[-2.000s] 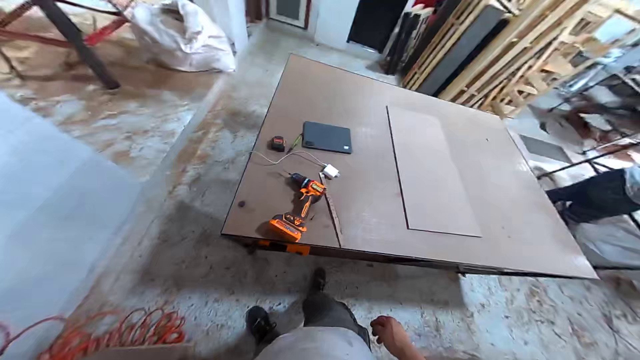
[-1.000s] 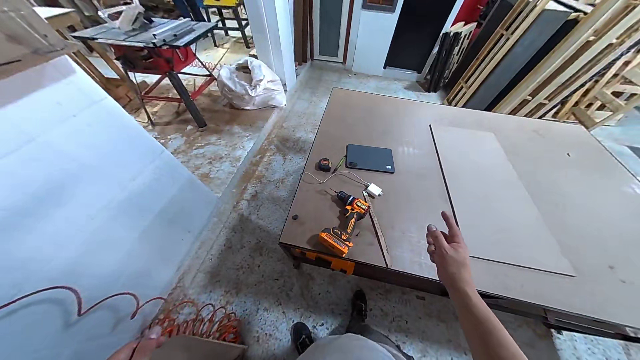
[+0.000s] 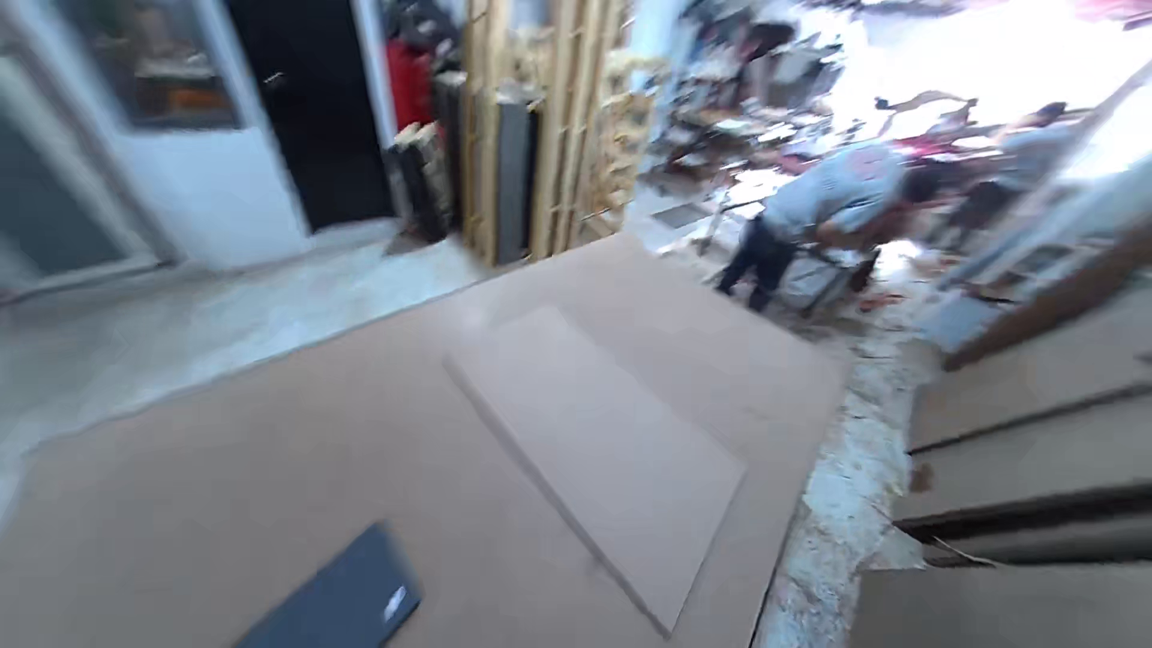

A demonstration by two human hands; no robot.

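Neither my left hand nor my right hand shows in the blurred head view. A flat rectangular board [image 3: 603,459] lies on the large brown worktable [image 3: 270,468], toward its right part. The dark, flat case or tablet [image 3: 337,594] rests on the same tabletop at the bottom edge of the view, partly cut off. The drill and the small items seen near it earlier are out of the frame.
Timber frames and panels [image 3: 549,135] lean upright beyond the table, beside a black door [image 3: 310,108]. One person [image 3: 828,207] bends over a stand at the back right, with another person [image 3: 1017,171] behind. Large boards [image 3: 1035,423] stand at the right.
The view has swung strongly to the right. My hands, the orange and black drill and the red coiled hose, in view a second ago, have left the frame.
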